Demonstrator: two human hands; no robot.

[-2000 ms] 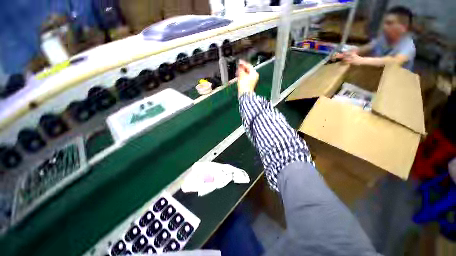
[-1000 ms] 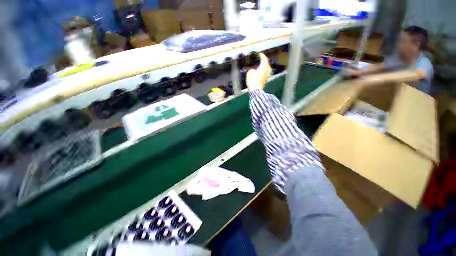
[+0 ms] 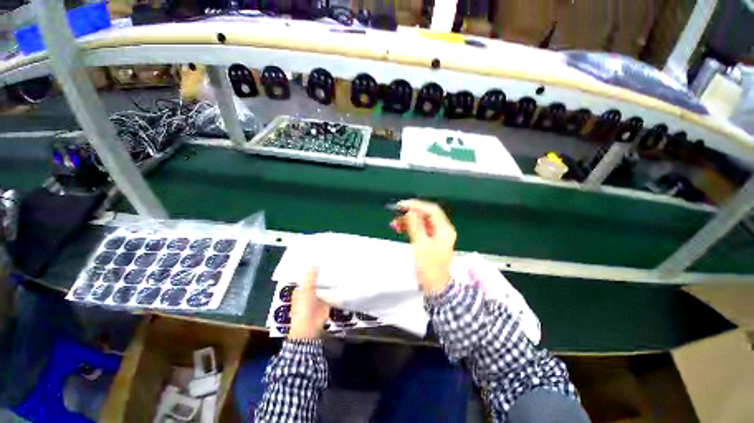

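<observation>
A white sheet (image 3: 355, 263) lies over part of a sticker sheet (image 3: 283, 329) with rows of black stickers, at the bench's front edge. My left hand (image 3: 307, 310) grips the near left edge of the white sheet; its fingers are partly hidden. My right hand (image 3: 431, 240) is raised above the sheet's far right side, near the belt. Its fingertips pinch a small dark object (image 3: 398, 208), too small to name, with a bit of pink-red by the fingers. A white cloth (image 3: 511, 307) lies beside my right sleeve, partly hidden by it.
A bagged sticker sheet (image 3: 157, 268) lies at left, above a carton (image 3: 153, 355) with white parts. The green belt (image 3: 331, 194) runs behind. Trays (image 3: 310, 139) with circuit boards and a row of black faceplates (image 3: 364, 89) stand beyond. A metal post (image 3: 103, 124) rises at left.
The view has swung left. My right hand has come back from its far reach at the belt's other side to above the white sheet. My left hand has come into view.
</observation>
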